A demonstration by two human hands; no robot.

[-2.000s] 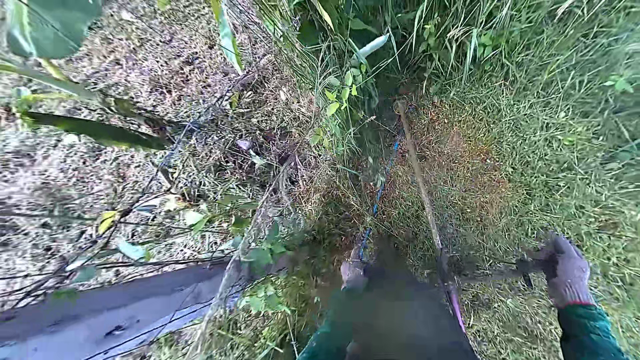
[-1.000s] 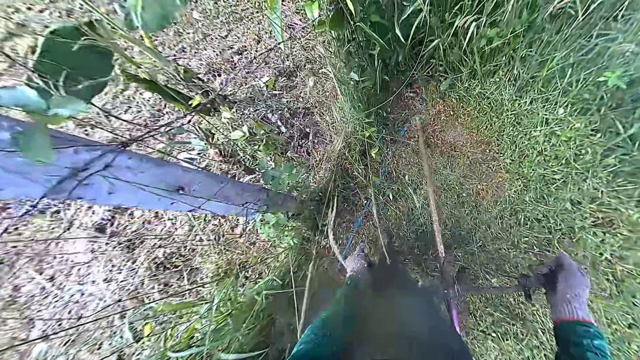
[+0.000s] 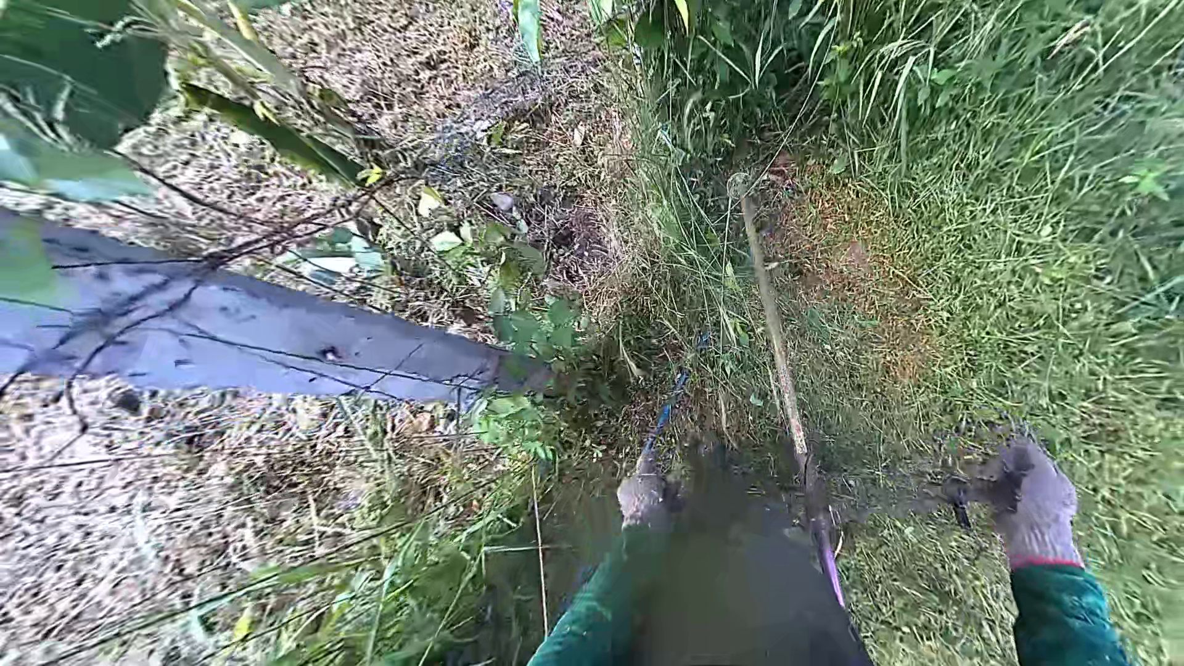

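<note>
My right hand (image 3: 1036, 499), in a pale glove with a red cuff, is closed on a dark handle (image 3: 962, 504) at the lower right. The handle joins a long pole (image 3: 772, 324) that runs forward to a round, blurred head (image 3: 740, 185) at the grass edge, like a string trimmer. My left hand (image 3: 645, 495), also gloved, is at the lower centre, closed at the near end of a blue cord or rod (image 3: 668, 412); what exactly it grips is unclear. A purple strip (image 3: 830, 564) lies along the near part of the pole.
A grey concrete post or trunk (image 3: 277, 338) with thin bare twigs before it reaches in from the left. Tall grass (image 3: 999, 74) stands ahead and to the right. Broad leaves (image 3: 83, 74) hang at the upper left. Dry cuttings (image 3: 139, 518) cover the ground on the left.
The pole's head has moved left against the grass edge since one second ago. The view has shifted, so the grey post sits differently. Both hands keep their hold.
</note>
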